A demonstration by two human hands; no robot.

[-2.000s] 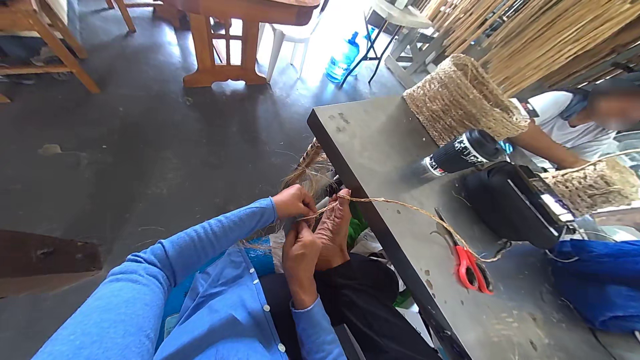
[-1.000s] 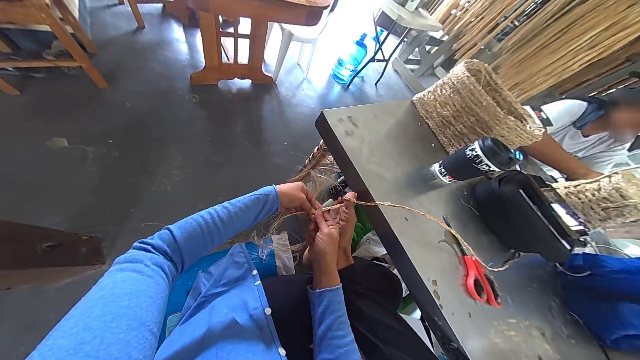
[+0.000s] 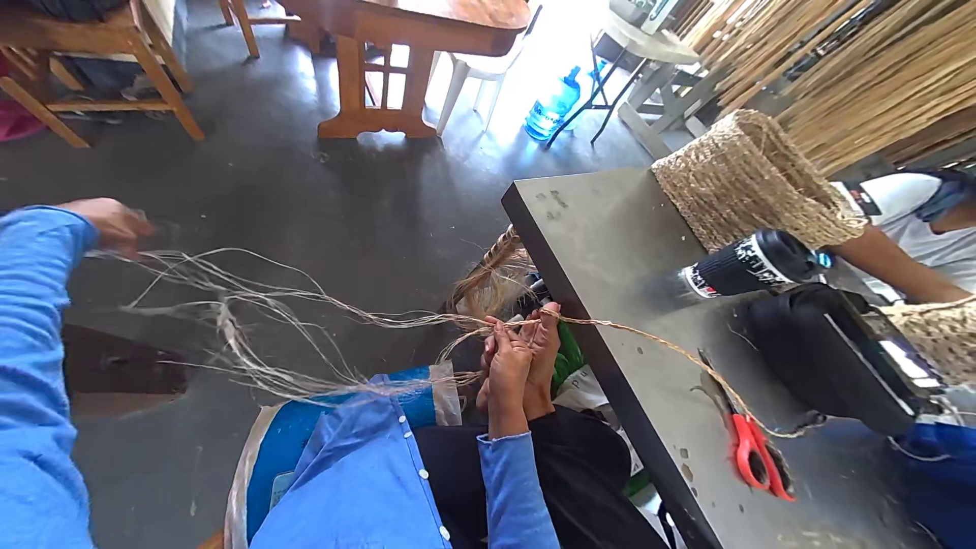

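A twisted natural-fibre cord (image 3: 671, 347) runs from the bare foot's toes (image 3: 549, 311) across the grey table to beside the red-handled scissors (image 3: 753, 456). My right hand (image 3: 505, 358) pinches the cord's near end against the foot, fingertips closed on it. From there long loose pale fibre strands (image 3: 259, 293) fan out leftward in two bundles. The upper bundle reaches my left hand (image 3: 114, 226), raised at the far left and blurred, its fingers curled at the strand ends. The lower bundle hangs over the blue shirt and a blue seat.
On the grey table (image 3: 610, 252) are a black lidded tumbler (image 3: 751, 263), a black case (image 3: 831, 351), a woven fibre basket (image 3: 751, 175) and blue fabric (image 3: 938, 473). A braided fibre piece (image 3: 499, 255) hangs by the table edge. A person sits across, arm by another basket.
My left hand has moved from beside my right hand out to the far left, and the loose strands now stretch out between them. The right hand stays by the foot.
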